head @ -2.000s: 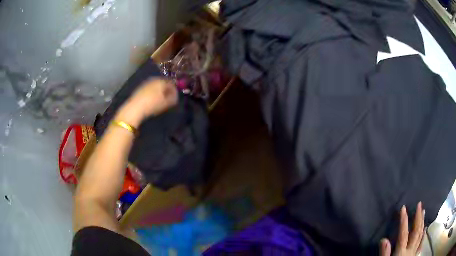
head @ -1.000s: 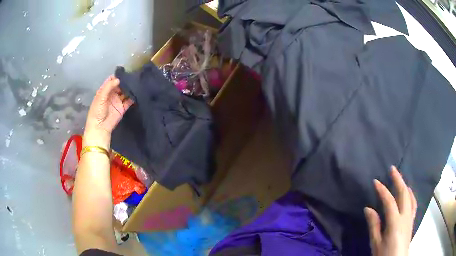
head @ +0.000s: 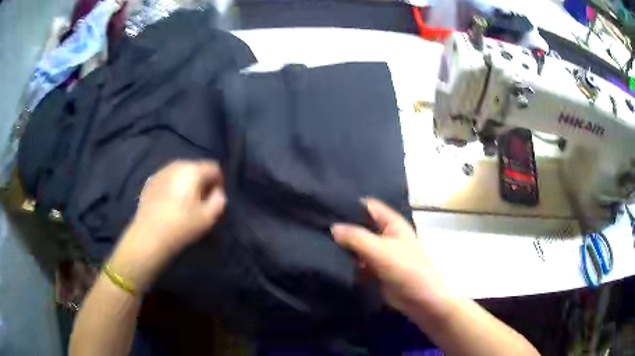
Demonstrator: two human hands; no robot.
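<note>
Large dark cloth panels (head: 334, 118) lie over the left part of the white machine table and hang over its front edge. My left hand (head: 182, 198) is over the cloth at centre left, blurred, fingers curled. Whether it grips cloth cannot be told. My right hand (head: 386, 254) is over the front right part of the cloth, thumb and fingers apart, with no cloth seen pinched between them.
The white sewing machine (head: 536, 90) stands at the right. A smartphone (head: 519, 167) with a reddish screen lies on its bed. Blue-handled scissors (head: 597, 259) lie near the table's (head: 473, 264) front right edge. Mixed cloth scraps (head: 76, 45) are at the upper left.
The view has swung from the floor box to the table and machine. My left hand has left the small dark piece it held over the box and is now over the large panels.
</note>
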